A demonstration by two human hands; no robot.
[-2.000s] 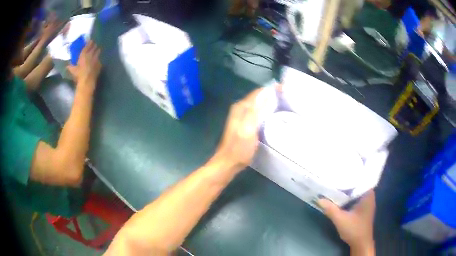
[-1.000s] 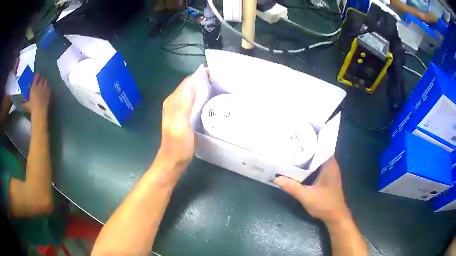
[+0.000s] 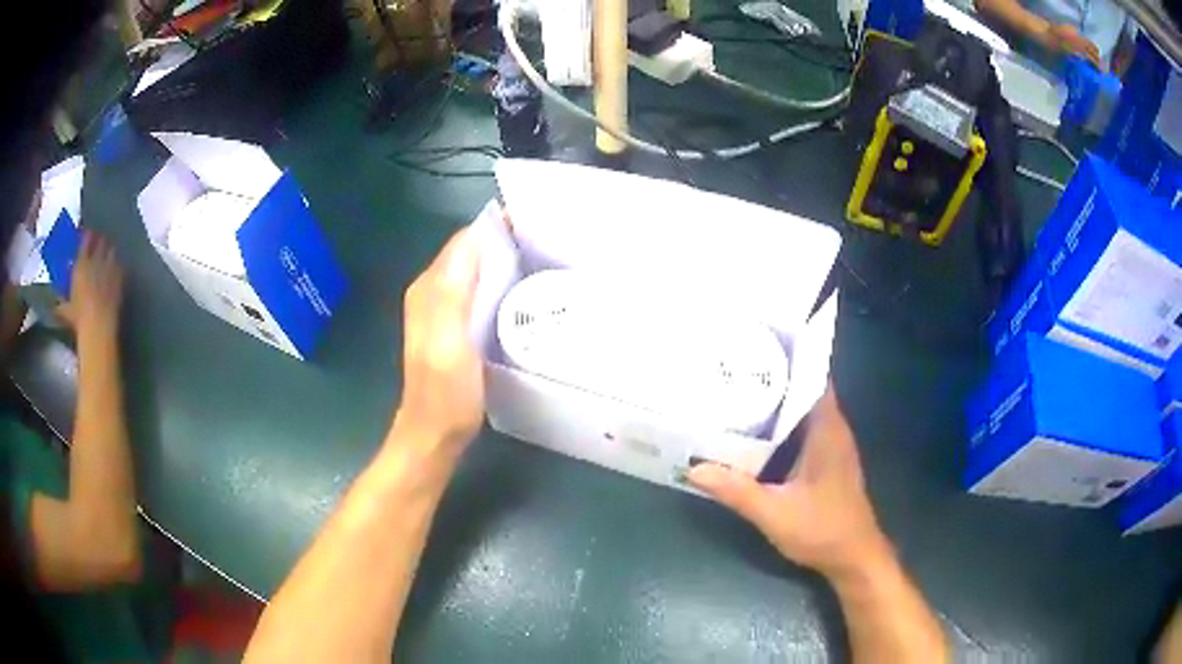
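Observation:
An open white retail carton [image 3: 590, 437] lies in front of me, its large lid flap [image 3: 674, 227] raised at the back. Inside sits a white rounded unit [image 3: 635, 340] with a slotted grille at each end. My left hand [image 3: 445, 340] holds the carton's left end and its side flap. My right hand [image 3: 810, 490] grips the right end, thumb on the lower front corner near a small dark mark; its fingers are partly hidden behind the carton.
Another open carton [image 3: 223, 292] with a white unit stands at left. A neighbouring worker's arm [image 3: 101, 428] is at far left. Closed blue-and-white cartons [image 3: 1066, 418] are stacked at right. A yellow-and-black device [image 3: 918, 162], pale post [image 3: 611, 78] and cables are at the back.
The view has swung right, so the held carton and the left carton sit further left in the picture. The unit and grilles show more clearly. Both hands keep their hold on the carton.

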